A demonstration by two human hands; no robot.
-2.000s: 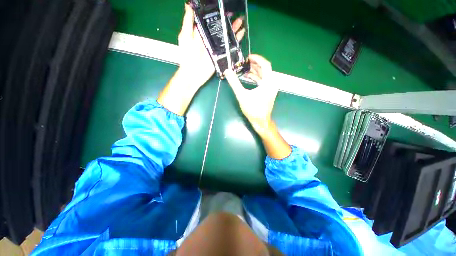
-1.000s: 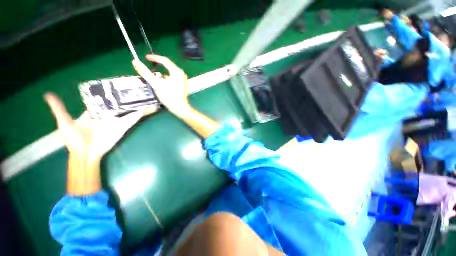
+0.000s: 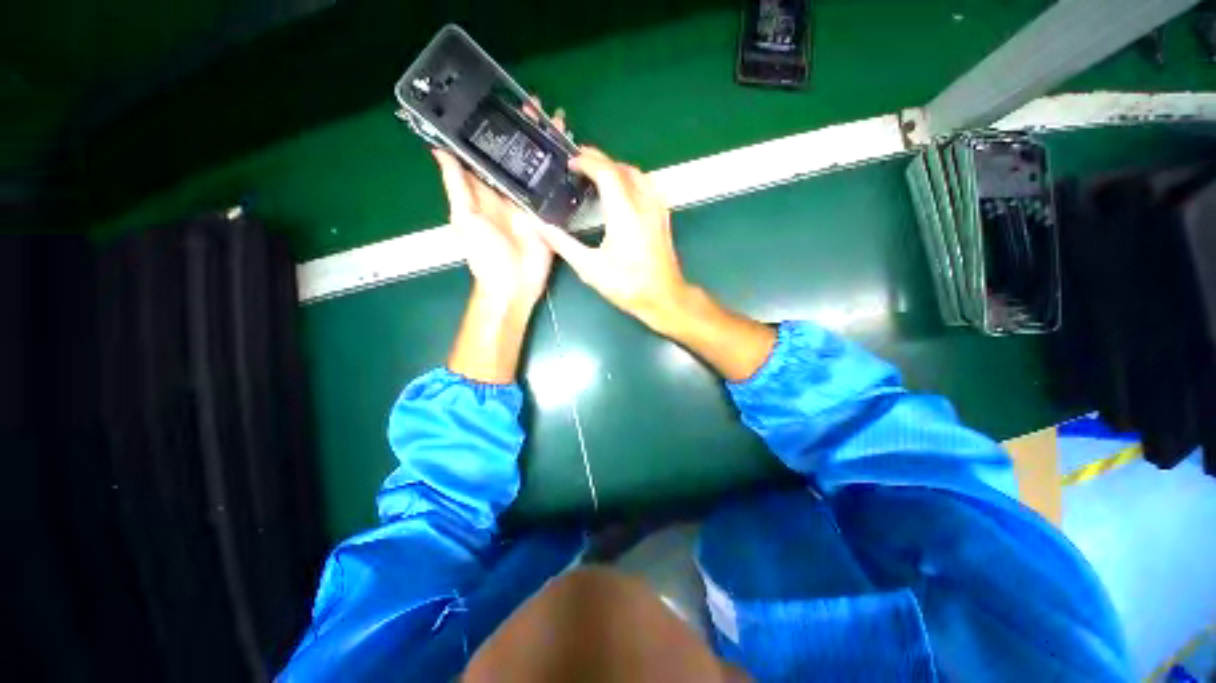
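A phone unit (image 3: 514, 144) is held tilted above the white rail, its battery side facing me. A rear frame (image 3: 450, 51) with a pale rim lies over it, extending beyond its upper left end. My left hand (image 3: 504, 240) supports the unit from below and behind, with fingertips showing at its far edge. My right hand (image 3: 634, 244) grips its lower right end with thumb and fingers. Whether the rim is fully seated all round cannot be told.
A stack of rear frames (image 3: 987, 238) stands at the right of the green bench (image 3: 707, 400). Black tray stacks stand at the left (image 3: 200, 440) and far right (image 3: 1147, 294). A single phone (image 3: 775, 43) lies on the conveyor behind the white rail (image 3: 774, 163). A post rises at the right.
The view has swung back left from the right side. The rear frame, earlier raised in the right hand, is now against the phone unit, and both hands hold them together.
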